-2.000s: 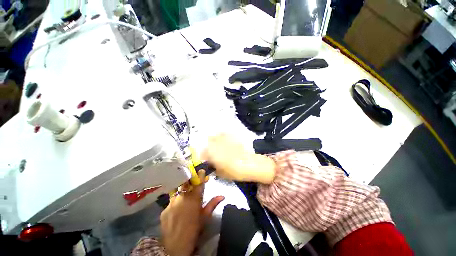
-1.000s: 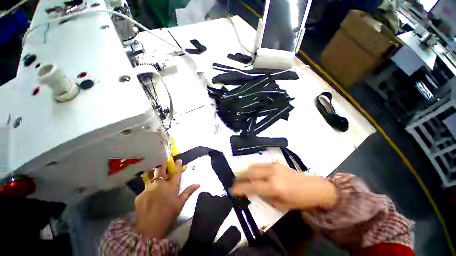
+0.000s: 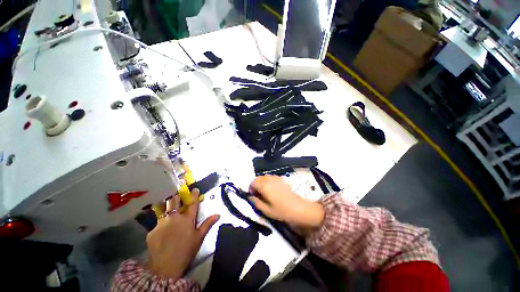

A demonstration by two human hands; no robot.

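My left hand (image 3: 174,235) lies at the yellow clamp (image 3: 186,187) under the head of the white sewing machine (image 3: 74,165), fingers at its edge; whether they grip anything is unclear. A short black fabric piece (image 3: 206,183) sticks out right of the clamp. My right hand (image 3: 283,201) is closed on a long black strip (image 3: 242,213), which curves in a loop on the table between the hands. Black fabric blanks (image 3: 232,251) lie at the near edge. A heap of black strips with pale lines (image 3: 276,121) lies beyond my right hand.
A black coiled strap (image 3: 366,124) lies near the table's right edge. A white-framed control panel (image 3: 300,63) stands at the back. A brown cardboard box (image 3: 397,50) is on the floor behind. A red knob (image 3: 17,226) is at the far left.
The black strip that ran from the clamp to my right hand a second ago now lies looped, apart from the clamp. My left hand stays at the clamp. The view has shifted.
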